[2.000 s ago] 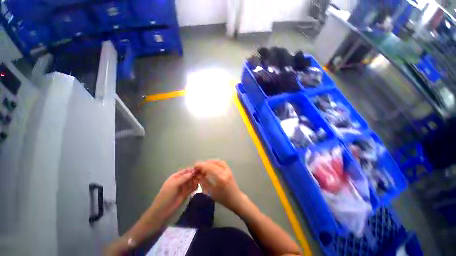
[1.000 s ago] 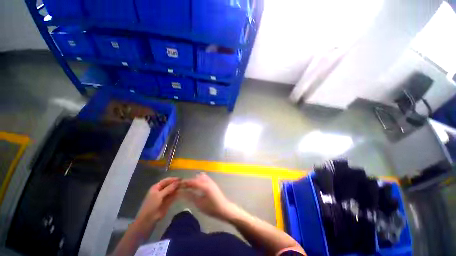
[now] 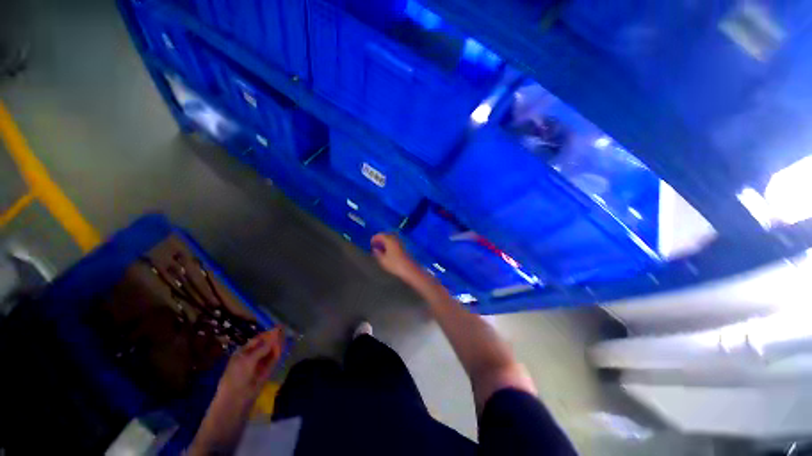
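My left hand [image 3: 252, 356] is low at the left, over the near right edge of a blue tote [image 3: 158, 233]. Its fingers are bent together; whether they hold something small cannot be made out. My right hand [image 3: 388, 252] is stretched forward, in front of the lower bins of a blue rack. Its fingers are curled, and blur hides whether anything is in them. The tote has a brown bottom with dark wire harnesses [image 3: 203, 303] on it, their ends showing small pale tips.
The blue rack [image 3: 356, 116] with labelled blue bins [image 3: 372, 175] runs diagonally across the top and right. Bagged parts [image 3: 543, 134] show in an upper bin. Yellow floor lines [image 3: 44, 191] are at the left. A blurred white object [image 3: 712, 356] is at the right.
My view has turned left and come close to the rack. My hands, together before, are now apart, the right one forward. The floor bins at the right have left the view.
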